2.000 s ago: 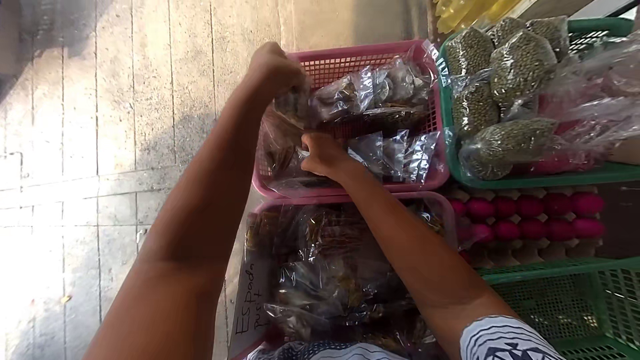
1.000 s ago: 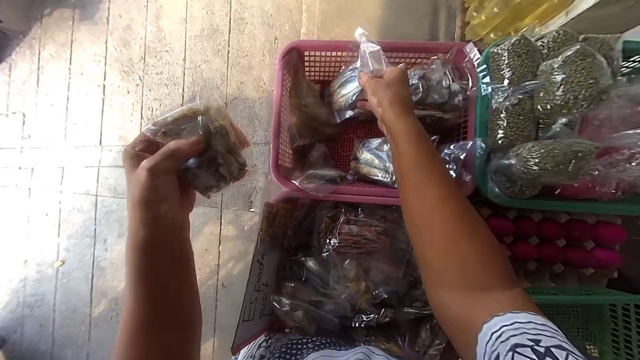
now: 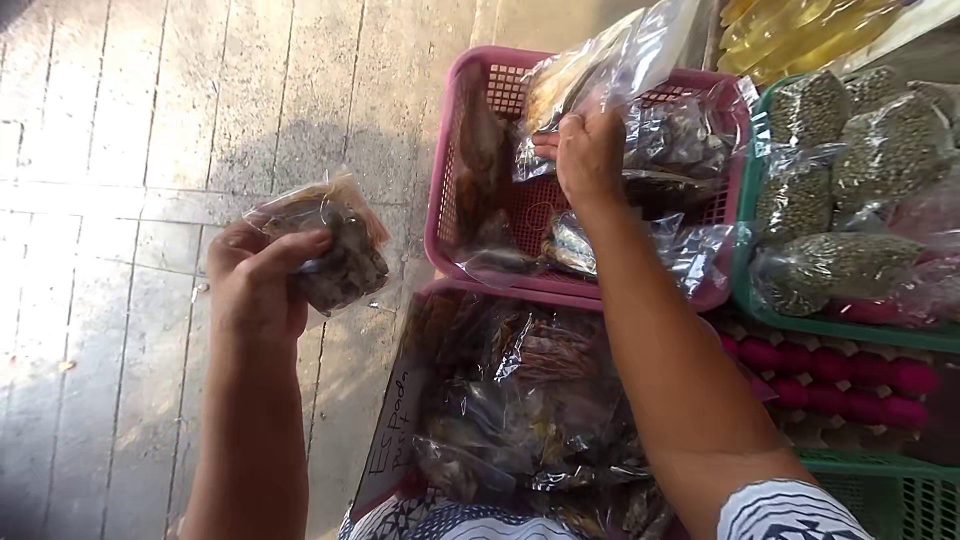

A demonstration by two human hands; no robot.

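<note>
My left hand grips a small clear plastic bag of greyish dried food, held over the tiled floor to the left of the baskets. Over the upper pink plastic basket, my right hand pinches a clear plastic bag of what looks like dried fish, tilted up toward the top right. Beneath and around that hand lie more bagged dried fish, and brown bagged pieces rest along the basket's left side.
A lower basket holds bagged dried goods, with a handwritten card at its left. On the right are a green basket with bags of green beans, bright pink eggs in trays, another green basket and yellow liquid containers.
My right hand has lifted a bag from the upper basket, where it was gripping one a second ago. My left hand, earlier inside that basket, came out to the left with the small bag.
</note>
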